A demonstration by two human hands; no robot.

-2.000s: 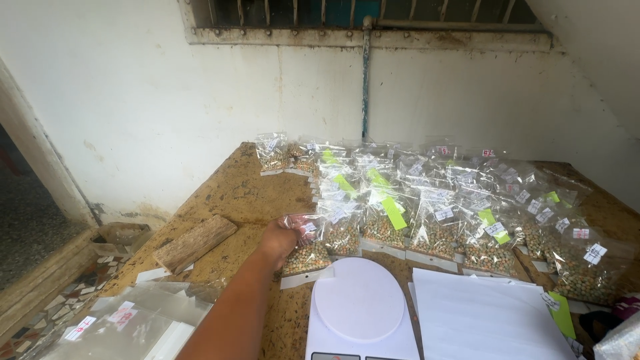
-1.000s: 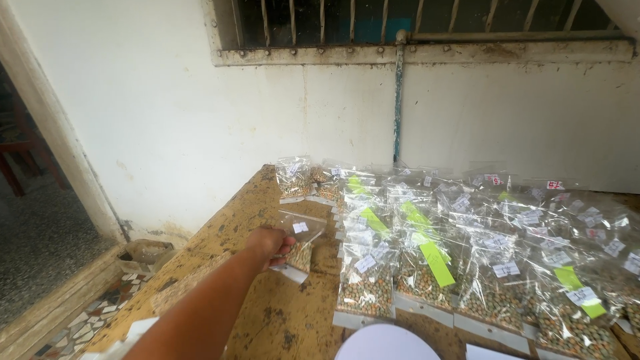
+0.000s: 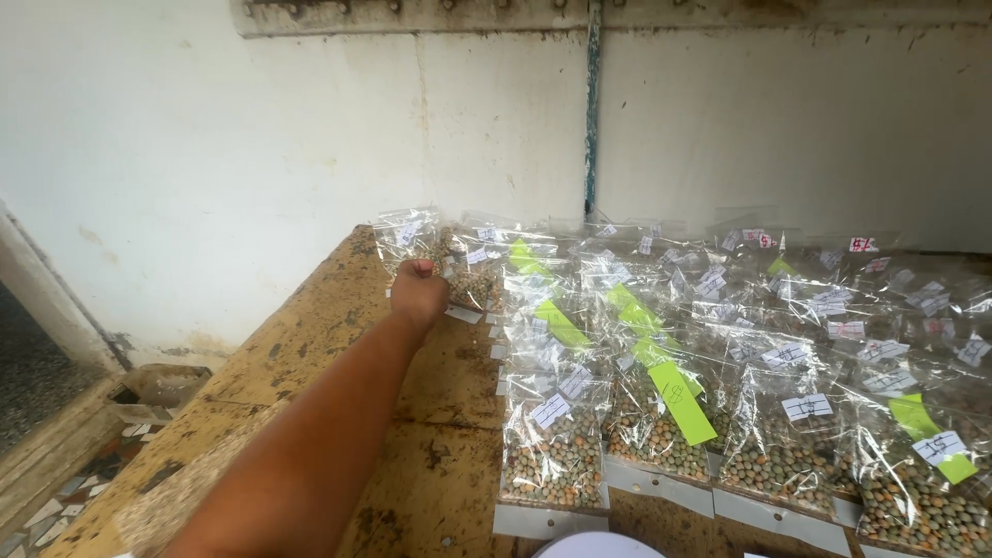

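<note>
My left hand (image 3: 418, 293) reaches to the far left corner of the worn wooden table, its fingers on the lower part of a clear plastic bag of seeds (image 3: 407, 236). The hand hides much of that bag's contents. Directly to its right stands another seed bag (image 3: 473, 275) with a white paper slip. Rows of similar clear bags, such as a front one of round green and orange seeds (image 3: 552, 461), spread to the right, many with white slips or bright green paper strips (image 3: 682, 403). My right hand is out of view.
Part of the white round plate of a scale (image 3: 601, 546) shows at the bottom edge. A rough wooden block (image 3: 201, 473) lies under my forearm. Behind the table rise a stained white wall (image 3: 325, 139) and a thin pipe (image 3: 593, 116). A small box (image 3: 159, 387) sits on the floor at left.
My left hand has carried a small seed bag from the front of the rows to the far left corner of the table. The view has moved closer to the bags.
</note>
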